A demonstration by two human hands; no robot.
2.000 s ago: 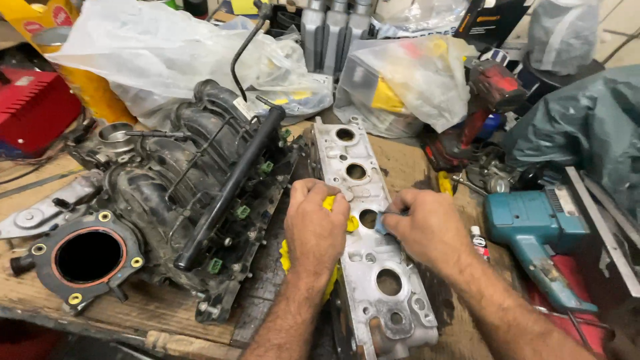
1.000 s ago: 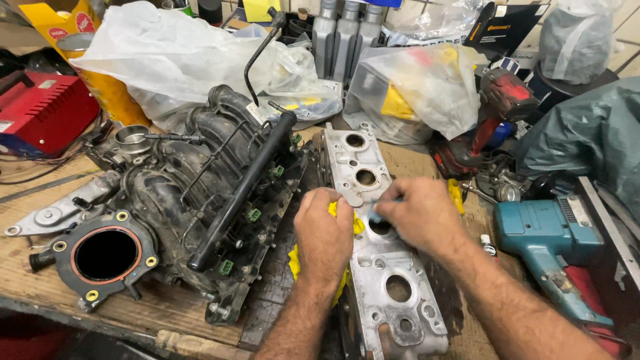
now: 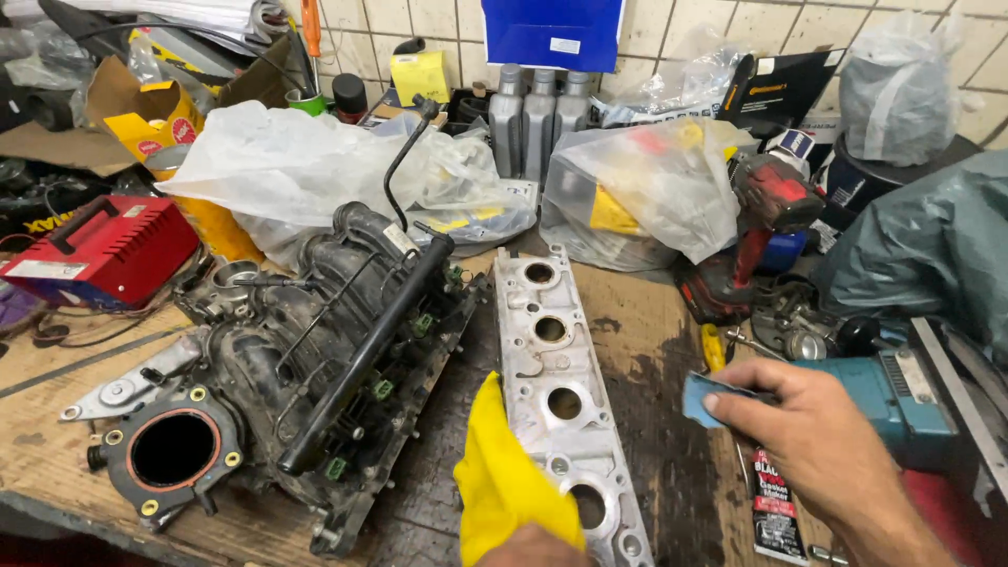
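A long aluminium engine part with several round ports (image 3: 563, 362) lies on the wooden bench in the middle. My left hand (image 3: 531, 549), cut off by the lower frame edge, has a yellow cloth (image 3: 504, 480) over its fingers, and the cloth lies against the part's left side; how the fingers grip is hidden. My right hand (image 3: 811, 433) pinches a small blue abrasive-like piece (image 3: 703, 400) between thumb and fingers, held off to the right of the metal part. A black plastic intake manifold (image 3: 299, 354) with a round flange stands left of the part.
A tube of gasket maker (image 3: 778, 504) lies below my right hand, beside a teal power tool (image 3: 874, 394). Behind stand a red cordless impact driver (image 3: 748, 228), plastic bags (image 3: 646, 189) and grey bottles (image 3: 543, 118). A red charger-like box (image 3: 102, 252) sits far left.
My right hand has moved right, away from the ported metal part, with the blue piece. My left hand has moved down toward the near end with the yellow cloth. The view has shifted.
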